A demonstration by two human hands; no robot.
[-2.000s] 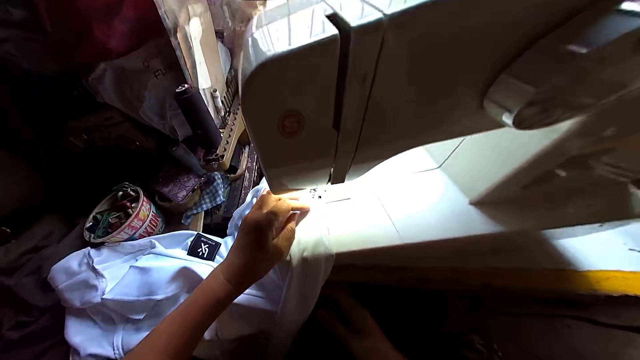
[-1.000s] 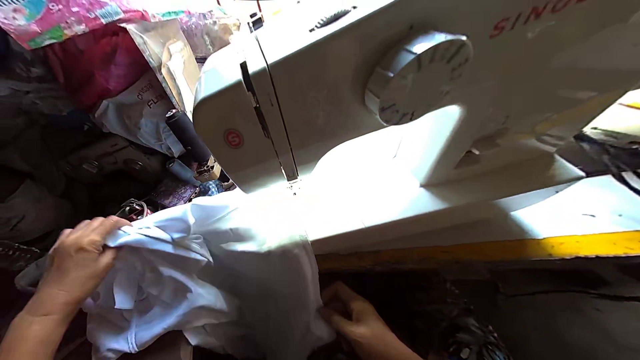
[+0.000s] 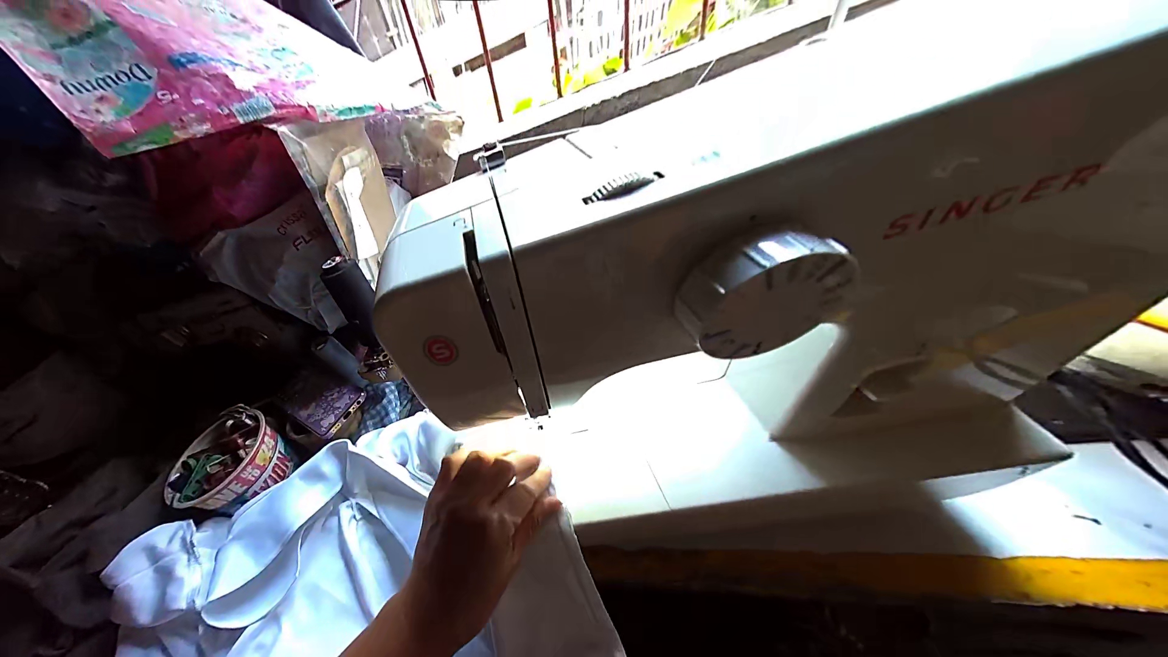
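Observation:
A white Singer sewing machine stands on a table, its needle area brightly lit. White fabric, seemingly a garment, lies bunched to the left of the machine bed, and one part of it reaches beneath the needle. My left hand rests on this fabric just in front of the needle, fingers bent and pressed down on the cloth; whether it pinches any cloth cannot be told. My right hand is outside the view. The machine's round dial faces me.
Left of the machine stand a round tub of small items and dark thread spools. A pink printed plastic bag hangs at the upper left. The table has a yellow edge. Window bars show behind the machine.
My left hand has moved right, from the fabric's left side to near the needle. My right hand, at the fabric's lower right edge one second ago, has left the view. The view has shifted.

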